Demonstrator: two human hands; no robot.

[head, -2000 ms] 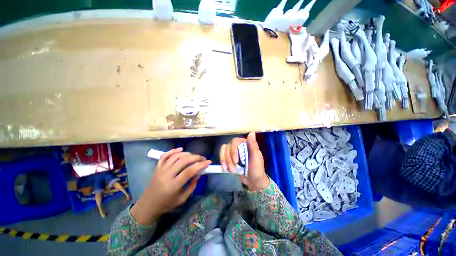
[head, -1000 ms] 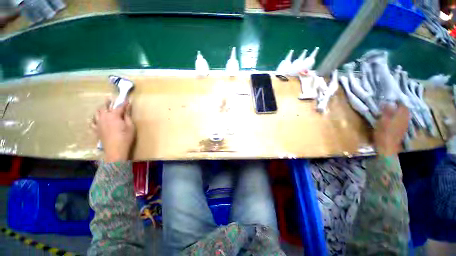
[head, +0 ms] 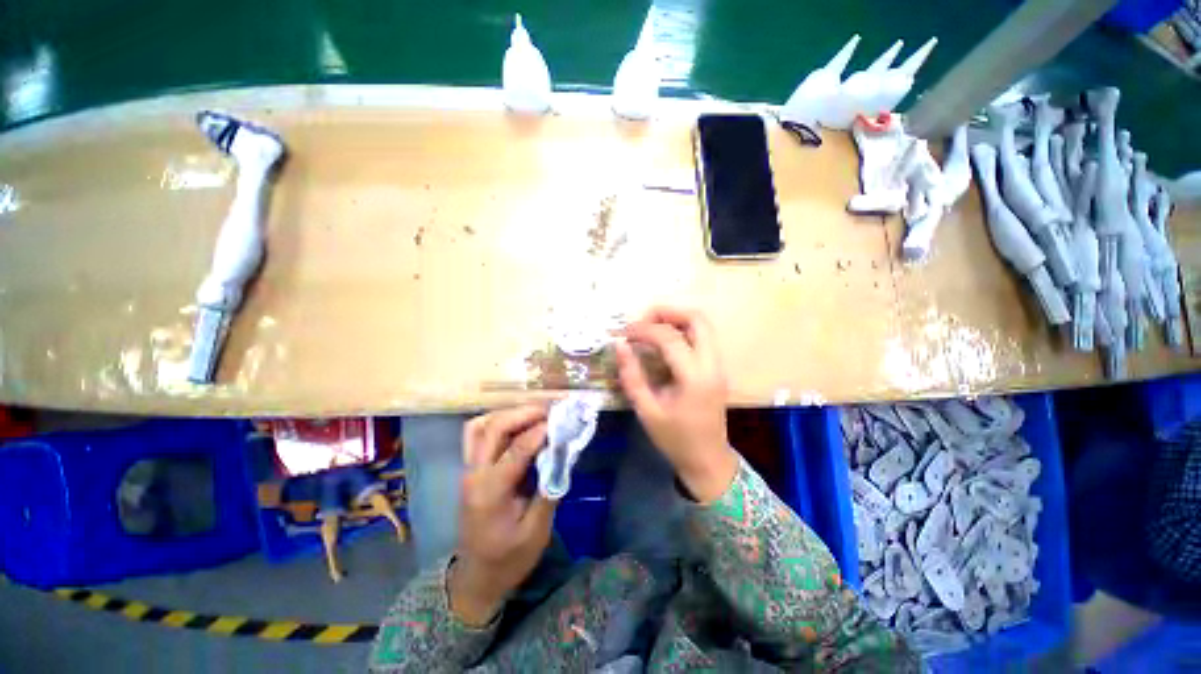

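Note:
My left hand [head: 505, 494] holds a pale grey leg part [head: 568, 441] over my lap at the bench edge, its hollow-looking foot underside facing up. My right hand [head: 678, 388] is just right of it, fingertips pinched near the small round whitish glue patch [head: 584, 340]. Whether the right fingers hold a thin stick cannot be told. Another leg part [head: 239, 244] lies alone at the left of the bench, foot end away from me. A pile of leg parts [head: 1085, 217] lies at the right.
A phone [head: 739, 186], a red-and-white item [head: 898, 174] and white bottles [head: 526, 74] lie or stand along the bench's far side. A blue bin of sole pieces [head: 942, 507] is right of my knees. A blue stool [head: 79, 507] and a crate with a red box [head: 325, 445] are at left.
My left hand has let go of the leg part at the left and come back to the middle. My right hand has left the pile, and a leg part is now in my left hand.

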